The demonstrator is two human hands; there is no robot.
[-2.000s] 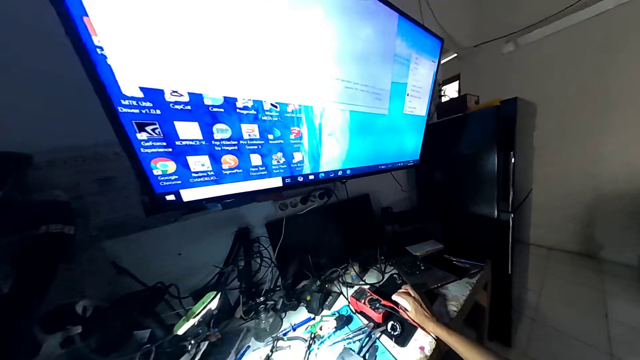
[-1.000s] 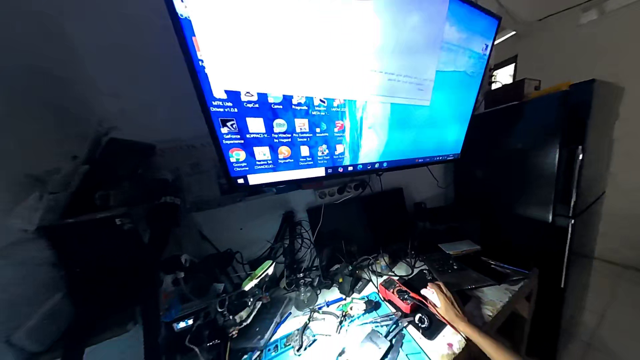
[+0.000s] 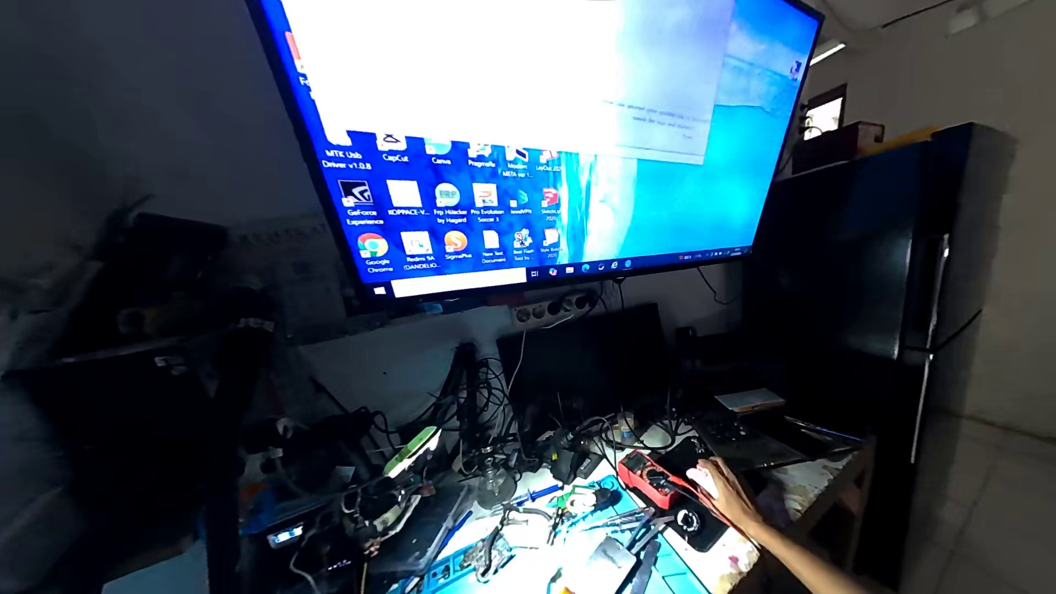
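Note:
At the lower right, my right hand (image 3: 734,497) rests over a white computer mouse (image 3: 703,481), fingers closed round it. Just left of the hand lies a red multimeter (image 3: 649,479) with a dark face, beside a black pad (image 3: 707,528) that carries a small round white-and-black object (image 3: 687,520). Pliers (image 3: 495,540), blue-handled tools (image 3: 536,496) and other small tools are spread over the brightly lit blue work mat (image 3: 672,569). My left hand is not in the view.
A large lit screen (image 3: 660,206) hangs on the wall above a power strip (image 3: 549,310). Behind the bench stand a dark monitor (image 3: 586,363) and tangled cables (image 3: 478,388). A laptop (image 3: 742,437) sits at the right, near a dark refrigerator (image 3: 858,247). A glass jar (image 3: 495,487) is at mid-bench.
The view has swung left. My right hand stays at the white mouse beside the red multimeter, and the window on the screen looks the same.

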